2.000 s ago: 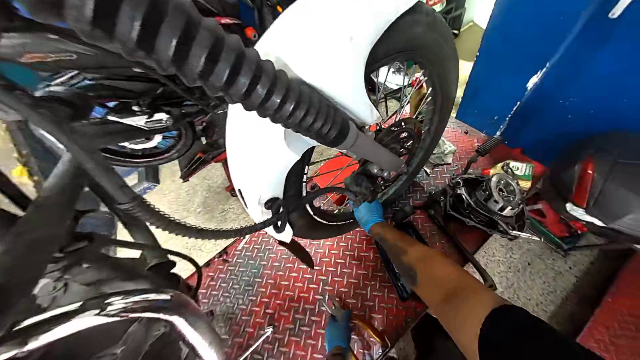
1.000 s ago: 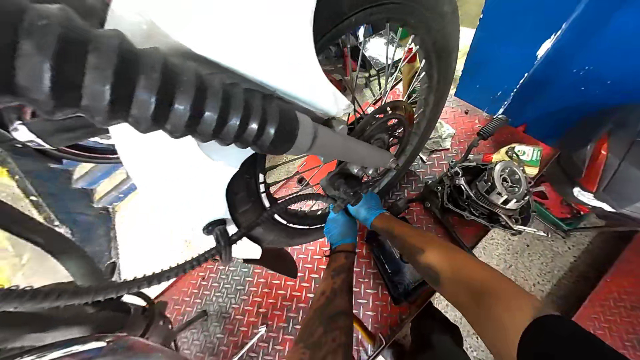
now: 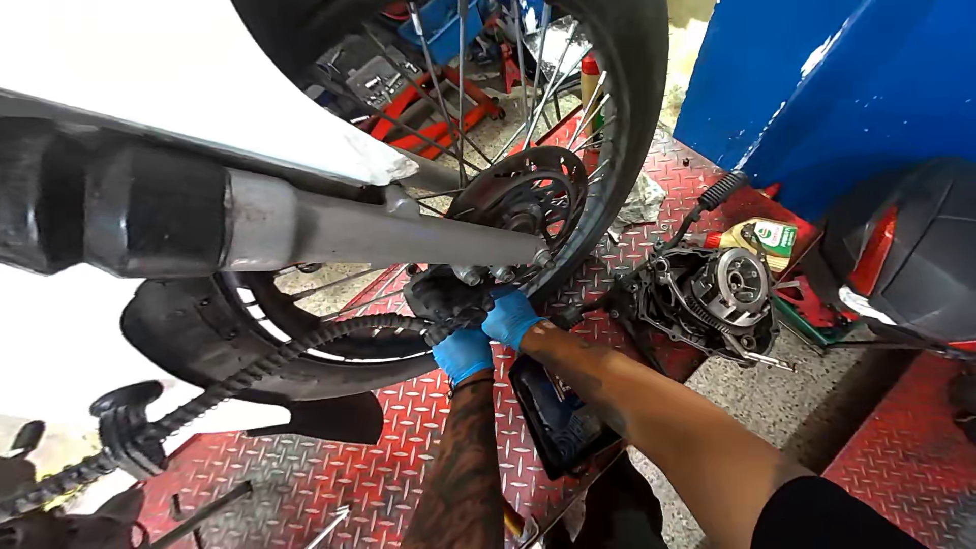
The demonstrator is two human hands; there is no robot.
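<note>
My left hand, in a blue glove, is at the lower side of a black brake caliper, where a ribbed-sleeved hose meets it. My right hand, also in a blue glove, touches the caliper's right side. The fingertips of both are hidden, so their exact grip does not show. Just above them runs the grey lower fork leg of a motorcycle, with bolt heads along its edge. Behind the leg are the brake disc and the spoked front wheel with its black tyre.
An opened engine part and an oil bottle lie at the right. A black container rests beneath my right forearm on the red tread-plate platform. A metal tool lies near the bottom. A blue panel rises at upper right.
My left hand has come up from low over the platform, where it was near a metal tool, to the caliper beside my right hand. The view has moved closer to the wheel.
</note>
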